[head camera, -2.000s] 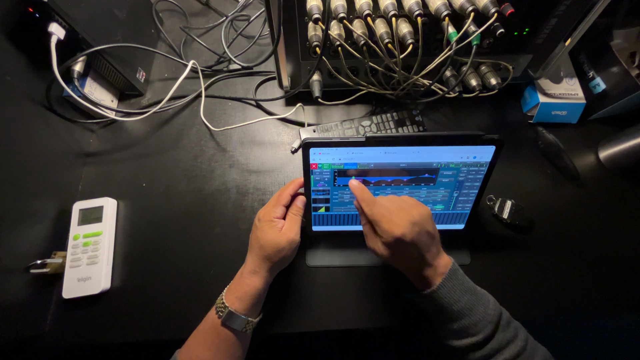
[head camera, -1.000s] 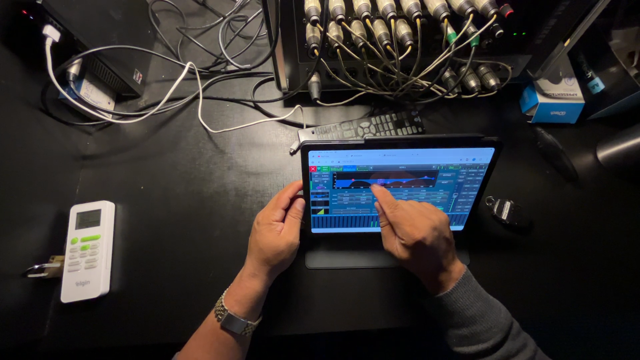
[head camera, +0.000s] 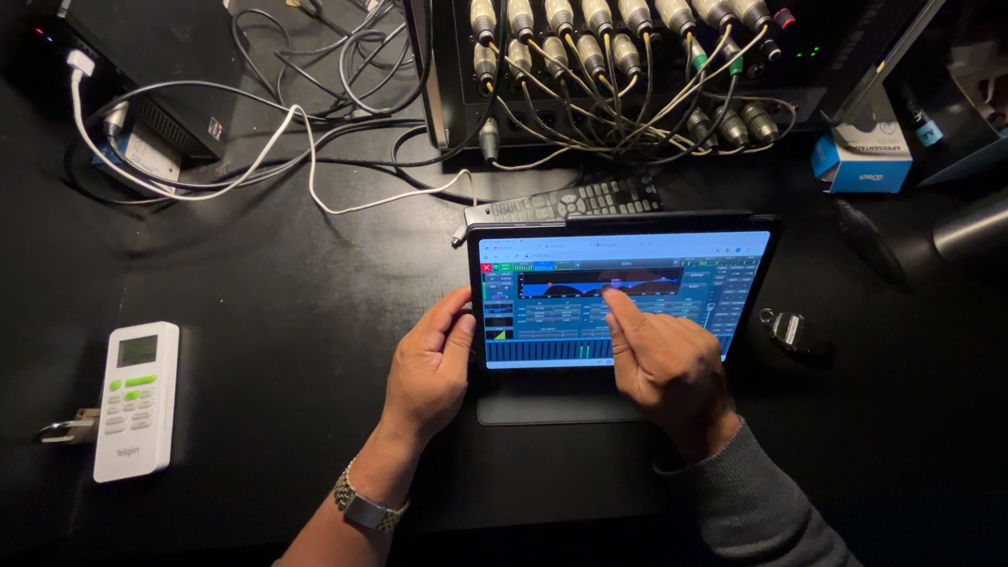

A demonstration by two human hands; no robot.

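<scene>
A tablet computer [head camera: 504, 315] in a dark folio case stands tilted on the black table, its screen lit with an equalizer curve and rows of meters. My left hand [head camera: 431, 366], with a metal-band watch at the wrist, grips the tablet's left edge between thumb and fingers. My right hand [head camera: 669, 362] is over the right half of the screen, index finger extended onto the curve graph and the other fingers curled; it holds nothing. A dark remote control [head camera: 571, 201] with many buttons lies just behind the tablet's top edge.
Behind stands a rack audio unit [head camera: 465, 118] full of XLR connectors [head camera: 587, 55] and cables. A white Elgin remote [head camera: 135, 402] lies left on a padlock [head camera: 75, 428]. A key fob [head camera: 795, 332] and a blue-white box [head camera: 862, 157] are right; a black computer case [head camera: 157, 71] stands back left.
My right index fingertip has moved right along the curve graph since the oldest frame, and the curve's shape has changed. My left hand keeps its grip on the tablet's edge.
</scene>
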